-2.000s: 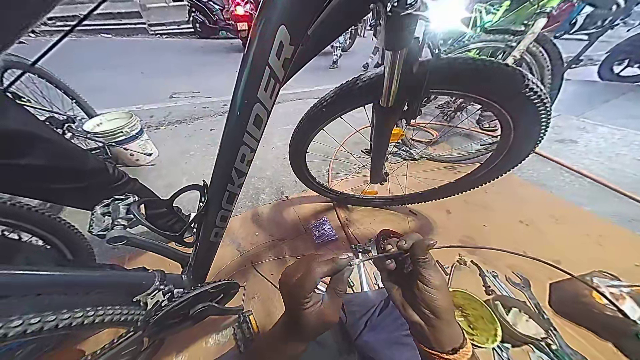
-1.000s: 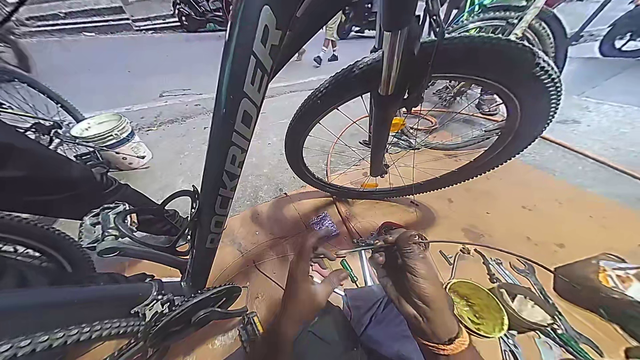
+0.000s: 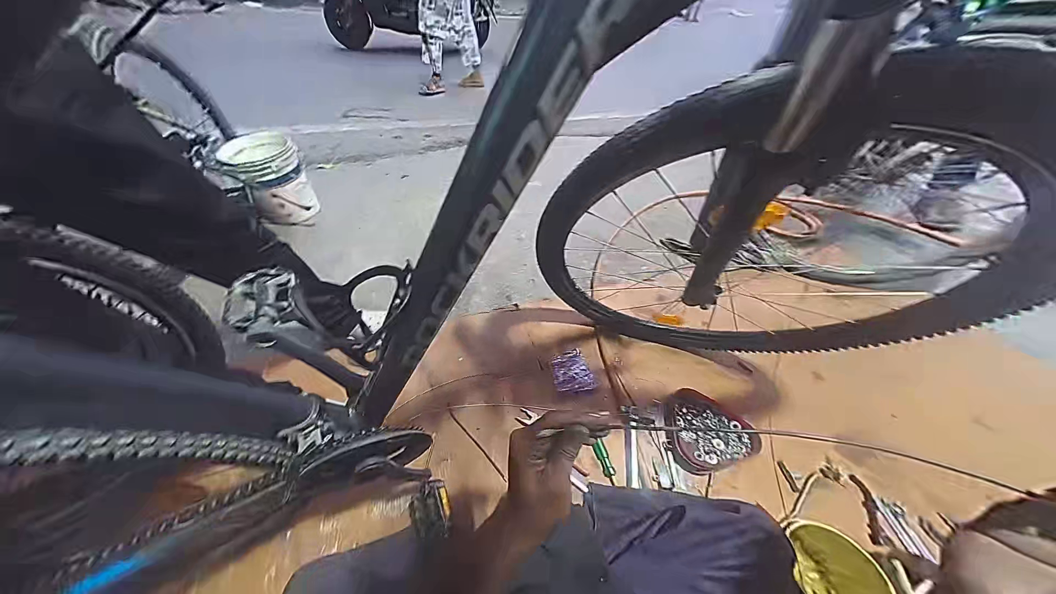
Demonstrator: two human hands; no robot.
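Observation:
My left hand (image 3: 549, 462) is low in the middle of the head view, its fingers closed on a thin cable (image 3: 833, 439) that runs off to the right. A small dark fitting (image 3: 642, 417) sits on the cable just right of my fingertips. My right hand is not in view. Just right of the hand, a red tray of small metal nuts and washers (image 3: 709, 433) lies on the ground mat. A screwdriver with a green handle (image 3: 604, 458) lies between the hand and the tray. The dark bicycle frame tube (image 3: 495, 190) slants upward left of the front wheel (image 3: 594, 198).
A chainring and chain (image 3: 363, 450) are at lower left, with a pedal (image 3: 429, 505) near my leg. At lower right are a yellowish bowl (image 3: 837, 561) and several wrenches (image 3: 899, 528). A white bucket (image 3: 276, 186) stands at upper left. A person's legs (image 3: 450, 41) show on the road behind.
My right hand has left the view. My left hand, apart from the cable's fitting a second ago, is now closed on the cable. The tray of nuts shows more fully. The view has shifted.

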